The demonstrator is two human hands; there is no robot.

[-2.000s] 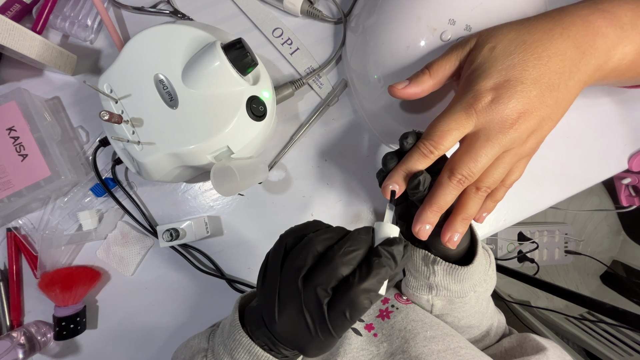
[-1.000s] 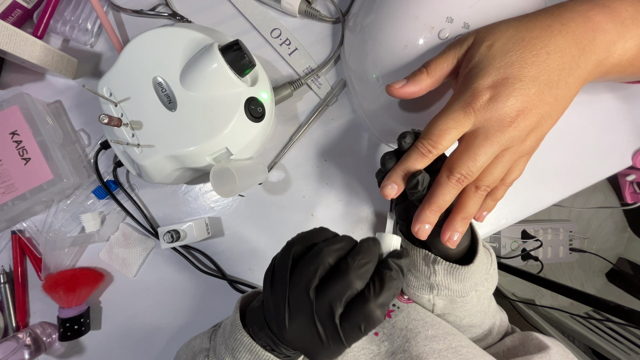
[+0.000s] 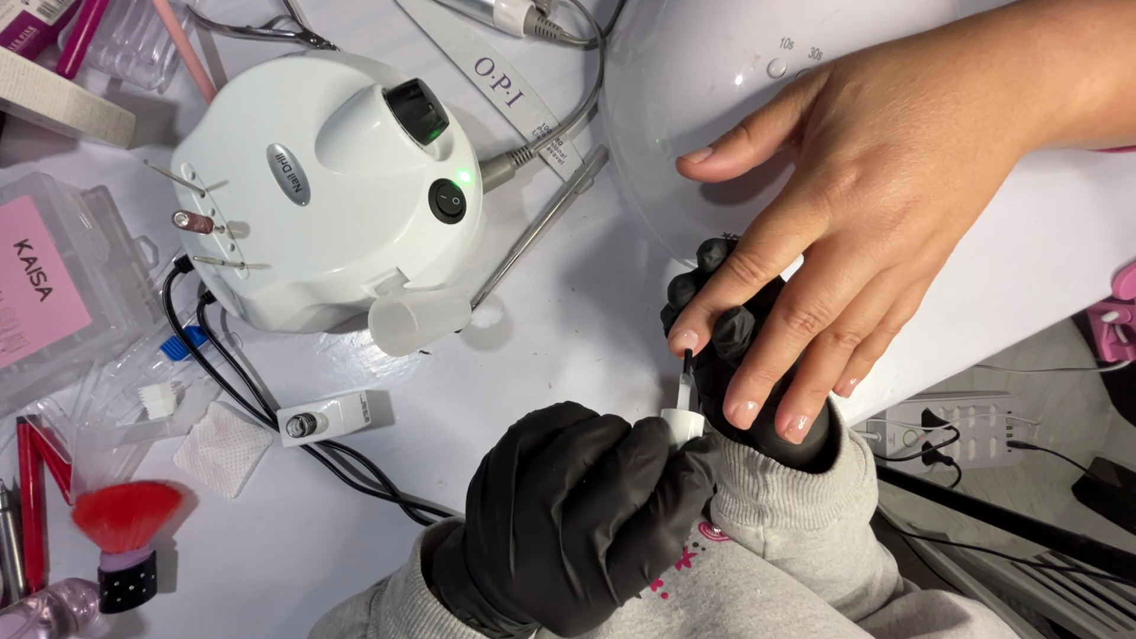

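Observation:
My left hand point(image 3: 577, 519), in a black glove, grips the white cap point(image 3: 682, 426) of a small applicator brush point(image 3: 686, 382). Its dark bristles point up at the index fingertip of another person's bare hand point(image 3: 852, 204), at or very close to the nail point(image 3: 684, 341). Beneath that hand is my right hand point(image 3: 732, 333), also black-gloved and partly hidden, with its fingers around the index finger. The person's other fingers spread over my right glove and wrist, and their nails look glossy.
A white nail drill machine point(image 3: 337, 195) stands at left, near a metal tool point(image 3: 541, 226), a nail file point(image 3: 497, 84) and nippers point(image 3: 266, 31). Black cables point(image 3: 231, 382), a wipe point(image 3: 222, 448) and a red-bristled brush point(image 3: 127, 519) lie lower left. A white domed device point(image 3: 657, 115) sits under the person's hand.
A second ago the brush was largely out of sight beside my right glove; now its bristles show at the index nail. My left hand has turned slightly. The person's hand stays in place.

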